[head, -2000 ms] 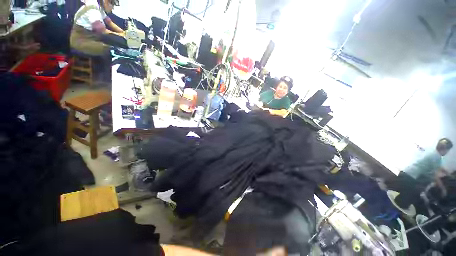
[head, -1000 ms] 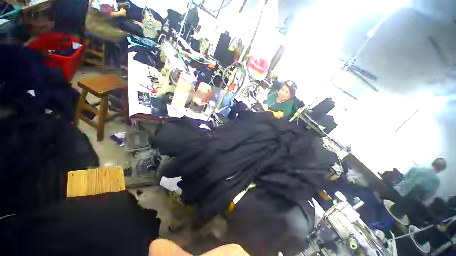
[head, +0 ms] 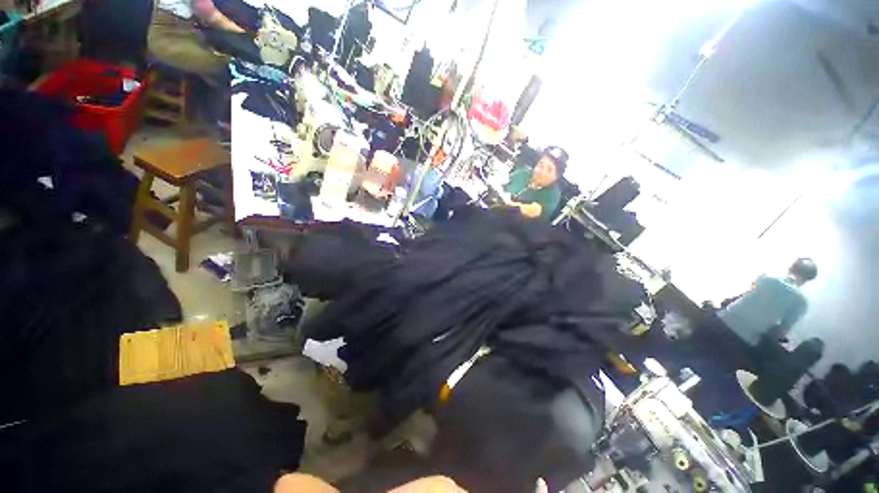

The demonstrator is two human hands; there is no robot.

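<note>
A large heap of black cloth (head: 472, 279) lies behind the work place, with folds hanging down its left side. The overlock machine (head: 665, 428), white-grey with round knobs, stands at the lower right. Smooth dark cloth (head: 501, 414) shows left of it, partly behind a blurred greyish clear patch. Bare skin of what seems my left hand or arm (head: 424, 485) is cut off by the bottom edge, with another patch farther left. A tiny pale tip, possibly a finger of my right hand (head: 541, 486), shows at the bottom edge. What the hands hold is hidden.
A yellow slatted board (head: 177, 353) and dark cloth (head: 154, 433) are lower left. A wooden stool (head: 180, 159) and red basket (head: 114, 117) stand beyond. A neighbouring white table (head: 253, 207) carries a machine and bottles. A person in green (head: 540, 193) sits behind the heap; another is right.
The view has shifted slightly. The skin at the bottom edge showed larger one second ago and is now mostly below the picture. The person at the far right stands more upright.
</note>
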